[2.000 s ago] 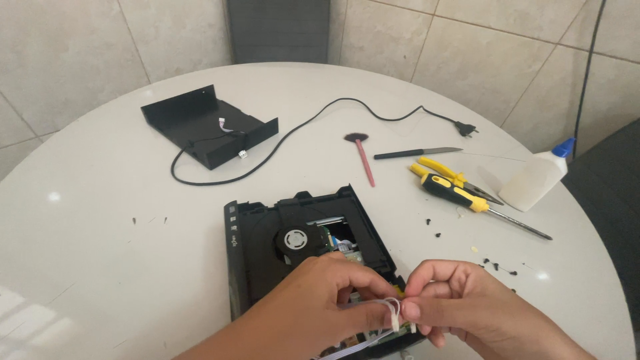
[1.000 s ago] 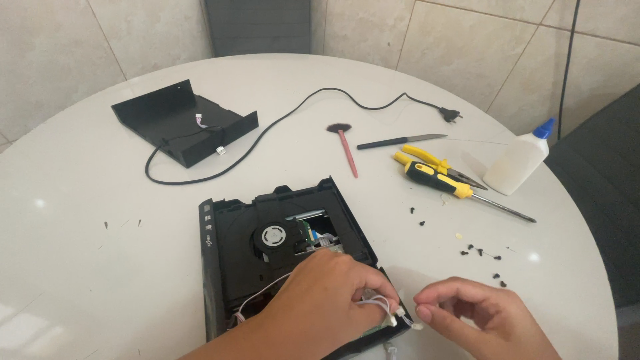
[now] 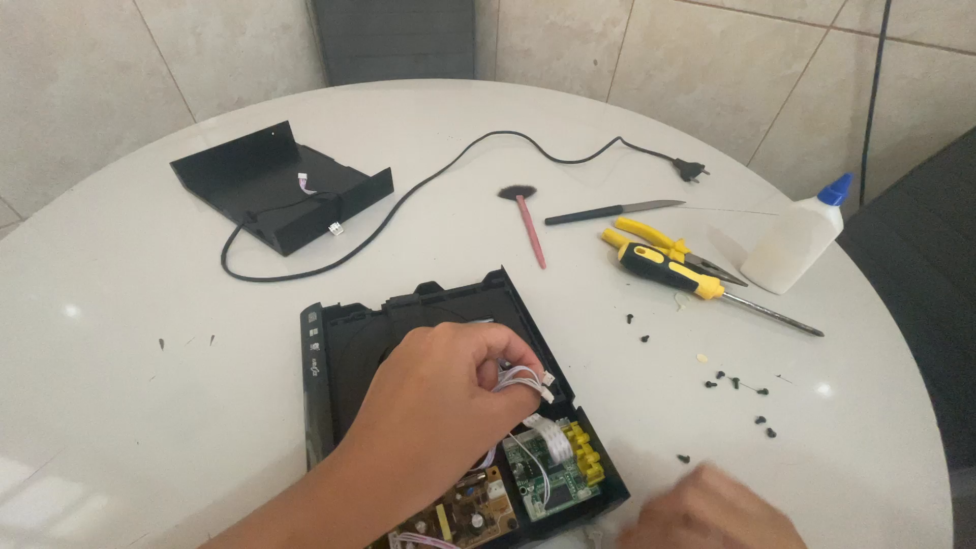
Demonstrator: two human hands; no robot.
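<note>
My left hand (image 3: 457, 396) pinches a bundle of thin white wires (image 3: 520, 377) with small white connectors, above the open black disc player chassis (image 3: 568, 396). The hand hides most of the disc drive. Below it show a green circuit board (image 3: 560, 484) with yellow jacks (image 3: 585, 454), a white ribbon cable (image 3: 555, 441) and a brown power board (image 3: 480, 511). My right hand (image 3: 709, 511) is blurred, over the table just right of the chassis; its fingers are unclear, and whether it holds anything cannot be told.
A bent black cover (image 3: 335, 171) with a power cord (image 3: 427, 179) lies at the back left. Farther right are a pink-handled brush (image 3: 531, 229), a knife (image 3: 610, 213), yellow pliers (image 3: 648, 232), a screwdriver (image 3: 679, 274), a white glue bottle (image 3: 793, 244) and several small black screws (image 3: 735, 383).
My left hand has lifted the wires away from the chassis's right edge, uncovering the green board and yellow jacks. My right hand has moved apart from the wires, toward the near edge.
</note>
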